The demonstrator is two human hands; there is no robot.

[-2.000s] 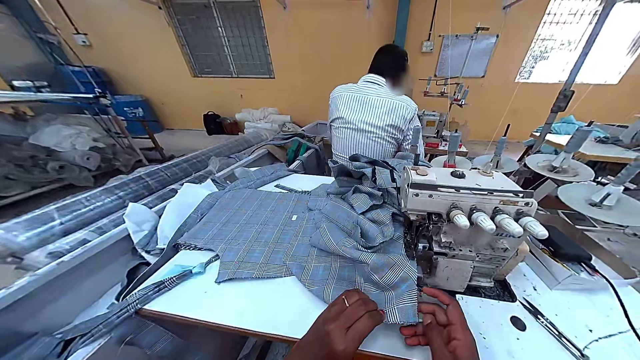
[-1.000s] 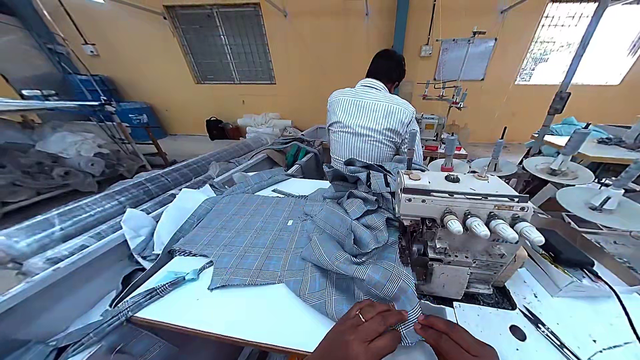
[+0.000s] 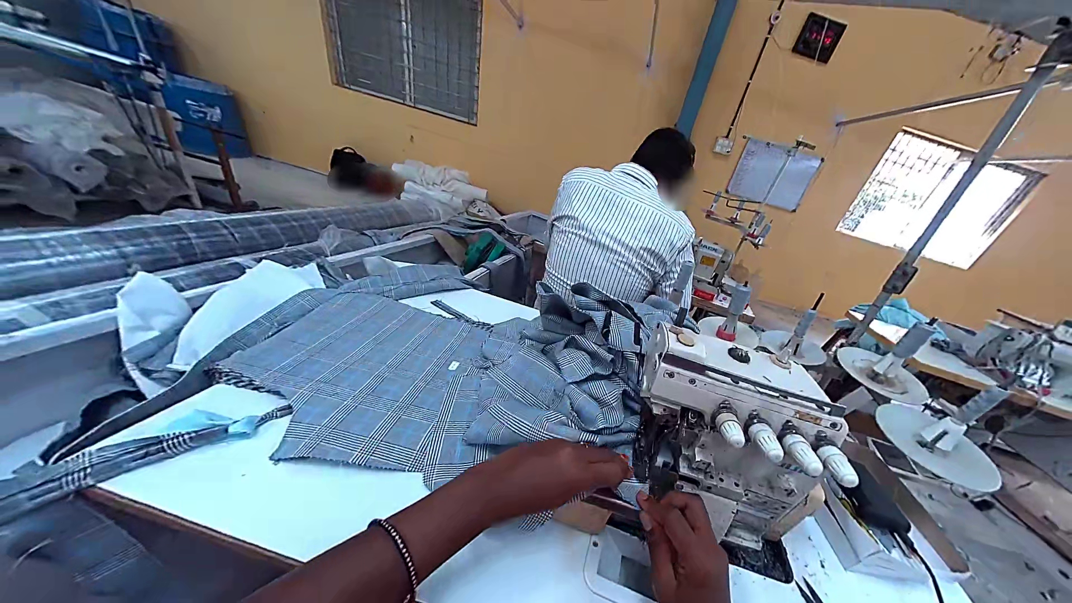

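A white overlock sewing machine (image 3: 745, 385) with several white tension knobs stands on the white table at right of centre. Grey-blue checked fabric (image 3: 377, 368) spreads flat to its left and bunches up against it. My left hand (image 3: 569, 469), a beaded bracelet on its wrist, reaches across to the needle area, fingertips pinching the fabric's edge. Just right of it, below the presser foot, my right hand (image 3: 682, 536) has thumb and finger together at the edge of the fabric; what lies between them is too small to tell.
A person in a striped shirt (image 3: 615, 234) sits with their back to me behind the fabric. Plastic-wrapped fabric rolls (image 3: 209, 243) lie at left. Thread stand discs (image 3: 938, 448) stand at right. Scissors or tweezers (image 3: 808, 590) lie near the bottom edge, beside a black object with a cable (image 3: 875, 494).
Both hands have moved from the fabric's near edge up to the machine's needle area. The fabric end in front of the machine has shifted. The view has turned and tilted.
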